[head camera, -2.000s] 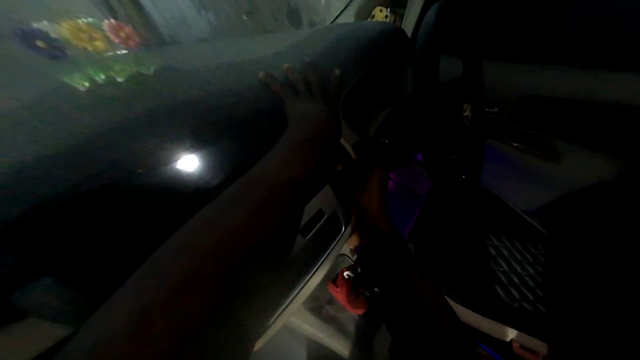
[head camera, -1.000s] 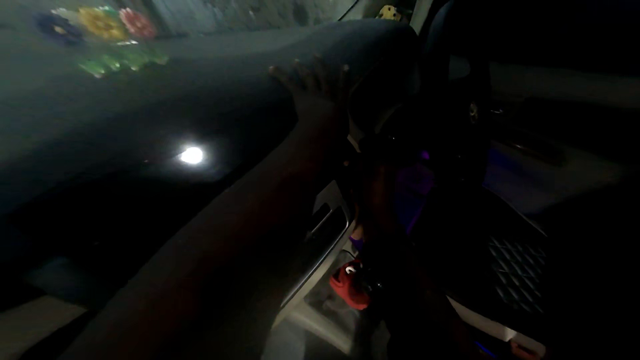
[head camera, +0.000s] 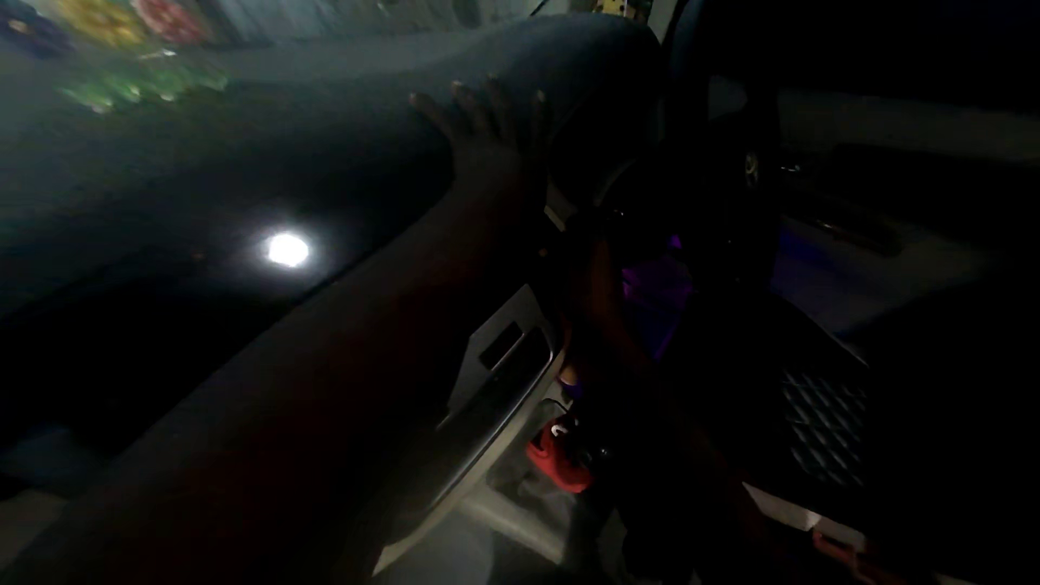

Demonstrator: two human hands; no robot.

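Note:
My left hand (head camera: 491,122) lies with its fingers spread on the top of a dark, smooth vehicle interior panel (head camera: 366,122); nothing is seen in it. My right forearm reaches up from the lower right into deep shadow. The right hand (head camera: 593,231) is barely visible beside the inner edge of the panel, and what it touches cannot be told. Below the left wrist is a trim piece with a switch-like recess (head camera: 501,345) and a glossy pull handle (head camera: 520,366). Under the right forearm hangs or lies a red object (head camera: 556,463), its kind unclear.
Flower-shaped ornaments or their reflections (head camera: 106,20) show at the upper left. A bright light spot (head camera: 288,249) shines on the dark panel. At right are a quilted black surface (head camera: 825,422), a round emblem (head camera: 751,168) and a pale inner panel (head camera: 918,268). Purple light falls behind the right forearm.

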